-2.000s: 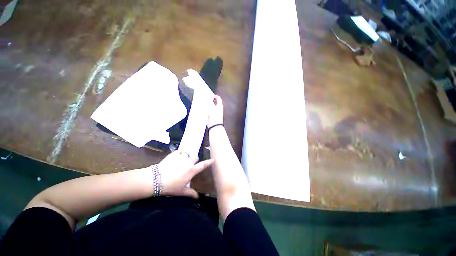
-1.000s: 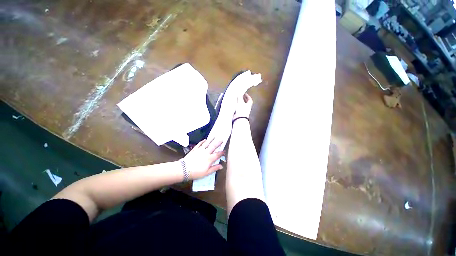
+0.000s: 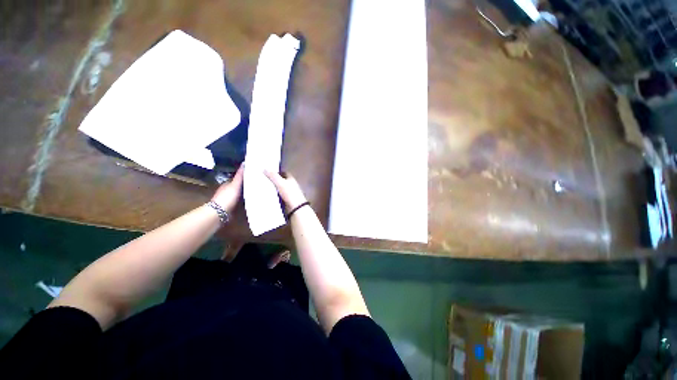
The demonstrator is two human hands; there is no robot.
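A long, slightly curved narrow strip stack [image 3: 267, 126] with white paper on top lies on the brown table, its near end by the table's front edge. My left hand [image 3: 233, 191] holds its left edge near the lower end. My right hand [image 3: 288, 190] holds its right edge, with the thumb on the paper. A dark layer shows at the strip's far end. To the left lies a broad stack [image 3: 167, 104] with white paper on top and dark fabric showing at its edges.
A thick white paper roll [image 3: 382, 126] lies on the table [image 3: 512, 185] to the right of the strip. A brown scrap [image 3: 518, 48] lies at the far right, a small white scrap [image 3: 559, 185] nearer. A cardboard box [image 3: 512, 345] stands on the green floor.
The strip has straightened and now points away from me, fully on view. My left hand has moved from on top to its left edge, my right hand nearer its lower end. The view has shifted.
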